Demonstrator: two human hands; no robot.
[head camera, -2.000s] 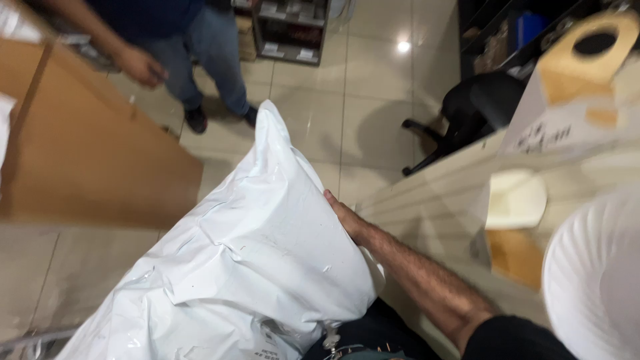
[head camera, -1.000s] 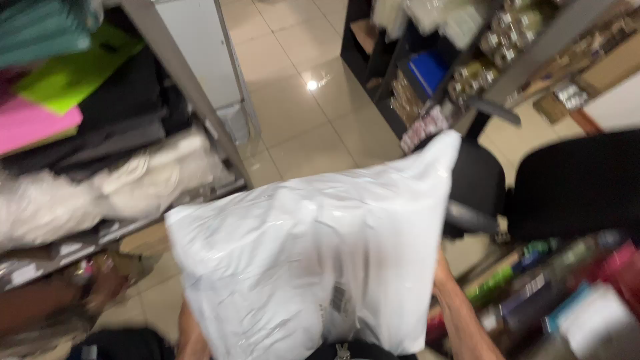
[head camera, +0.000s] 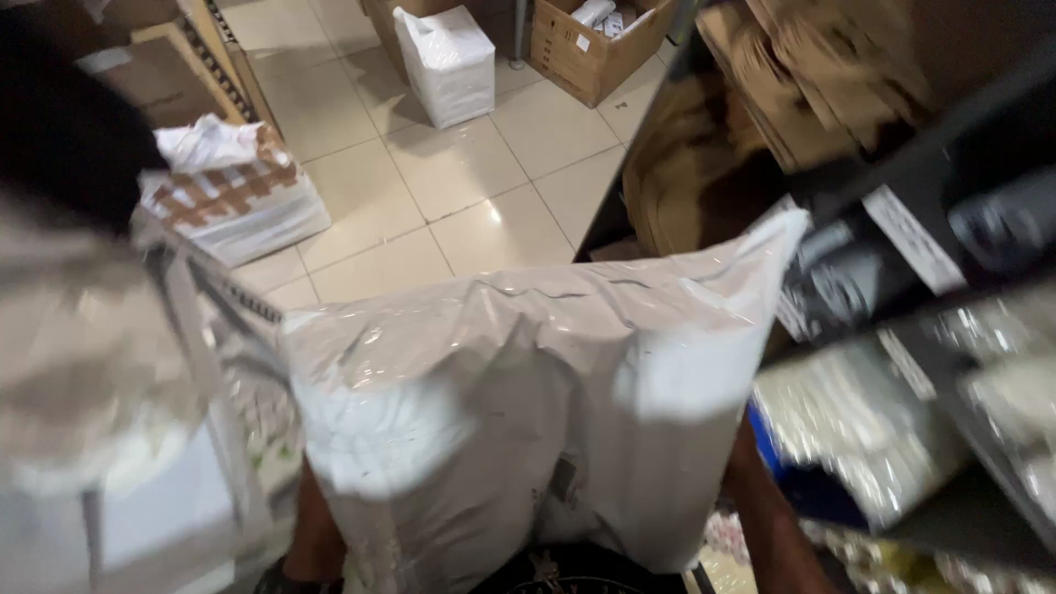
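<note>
A large, full white plastic mailer bag (head camera: 528, 363) fills the lower middle of the head view, close against my body. My left forearm, with a dark band at the wrist, reaches up along the bag's left side. On its right side is my right forearm. Both hands are hidden behind or under the bag, so their fingers and grip do not show. The bag's upper right corner sticks up in a point, and its surface is creased.
Ahead on the tiled floor (head camera: 462, 206) stand a white wrapped package (head camera: 458, 74), an open cardboard box (head camera: 586, 58) with items in it, and a taped white parcel (head camera: 247, 198). Dark shelving (head camera: 932, 355) with plastic-wrapped goods runs along the right; a blurred rack (head camera: 190, 313) is close on the left.
The view has swung and moved a lot, from a counter and another person to an aisle with parcels. The white bag was slanted at first and now lies across my front, an arm at each side.
</note>
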